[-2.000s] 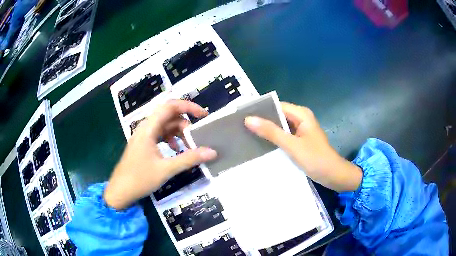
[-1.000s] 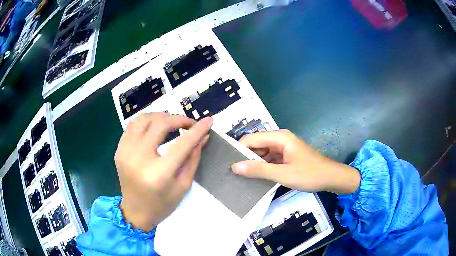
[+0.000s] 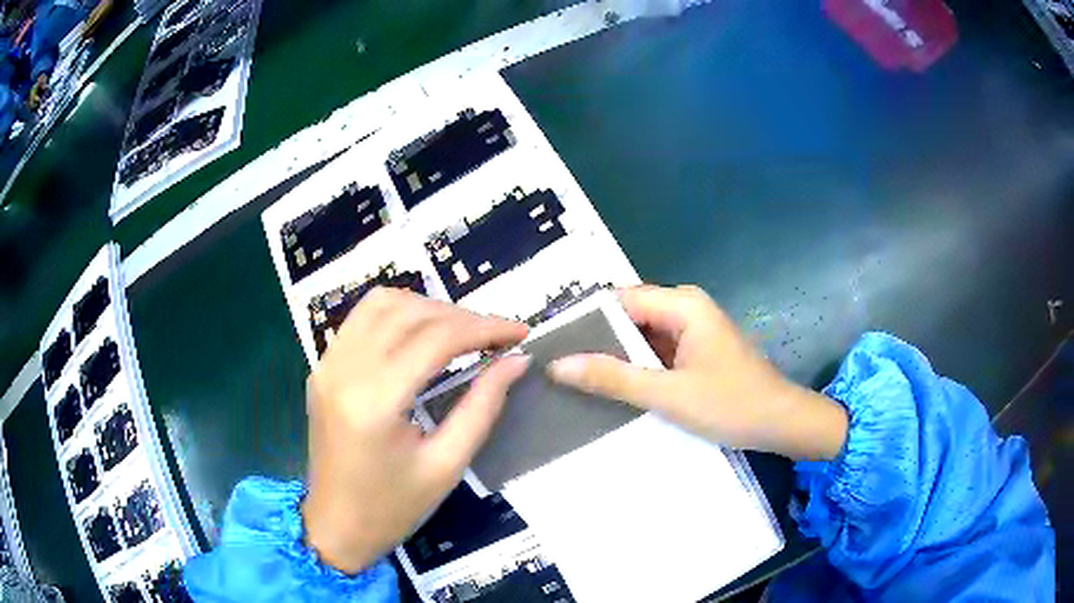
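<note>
My right hand point(image 3: 695, 377) holds a white liner sheet point(image 3: 660, 507) with a grey rectangle point(image 3: 554, 418) on its upper part, thumb on the grey area. My left hand point(image 3: 406, 412) has thumb and forefinger close together at the upper edge of the grey area; whether a tiny piece is between them cannot be told. Below lies a white tray point(image 3: 536, 130) of black circuit boards. One board point(image 3: 495, 242) lies just beyond my fingers, others point(image 3: 451, 153) point(image 3: 336, 227) further up. The sheet and my hands hide the tray's lower middle.
A second tray of boards point(image 3: 153, 471) lies at the left, another point(image 3: 189, 94) at the upper left beyond the white edge strip point(image 3: 318, 124). A red bin point(image 3: 897, 30) is at the top right on the dark green mat point(image 3: 754, 153). Blue-clad people show partly at the top left corner.
The sheet has turned back from its steeper tilt and now covers the tray's lower right. My left hand has moved slightly right and down. The upper-left tray has shifted a little right.
</note>
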